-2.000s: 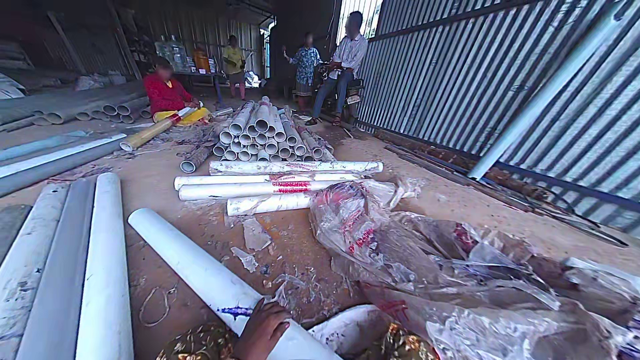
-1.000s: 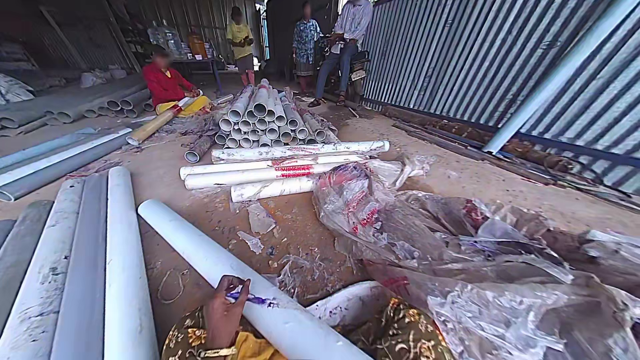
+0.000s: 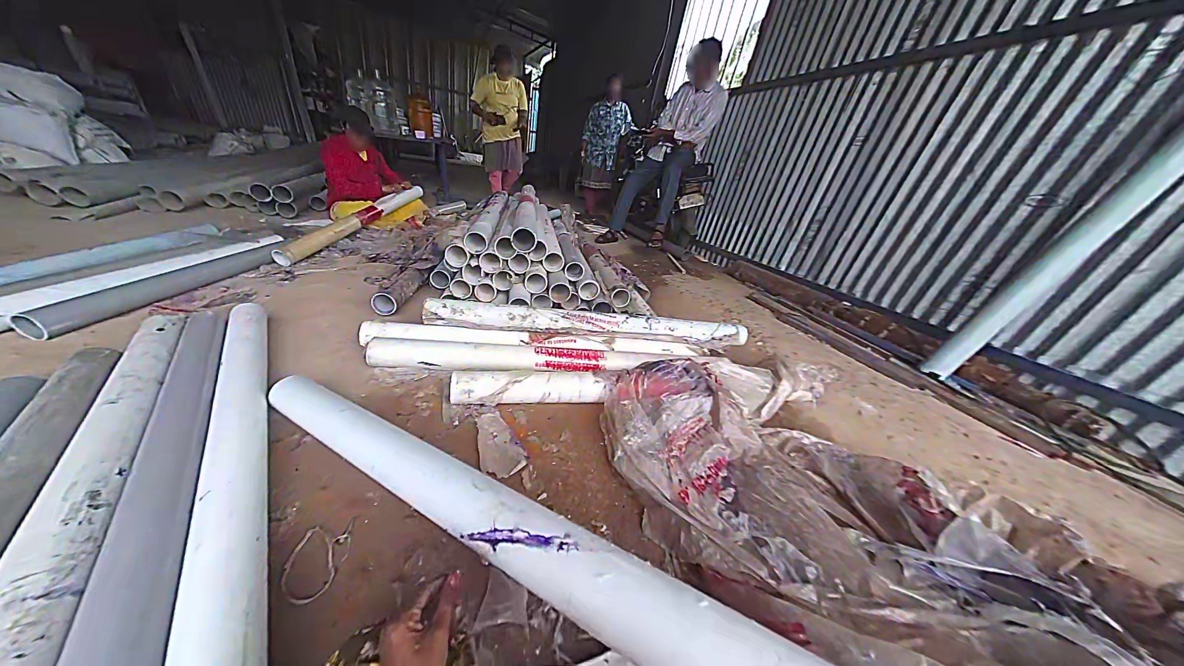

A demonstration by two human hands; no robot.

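A bare hand, apparently my left hand, is at the bottom edge, left of the middle. Its fingers are a little apart and nothing shows between them; the wrist is cut off. Just right of it a long white plastic pipe lies slanting from the middle left to the bottom edge, with a visible gap between hand and pipe. A purple-blue stain marks the top of this pipe. Patterned cloth shows beside the hand. My right hand is out of view.
Several pipes lie at the left. Beyond the slanting pipe are white pipes with red print and a pipe stack. Crumpled clear plastic wrap covers the right. One person sits holding a pipe; several others are farther back.
My left hand, at the stain on the pipe a second ago, has moved off it, down to the bottom edge. The purple stain shows uncovered. The view has shifted slightly.
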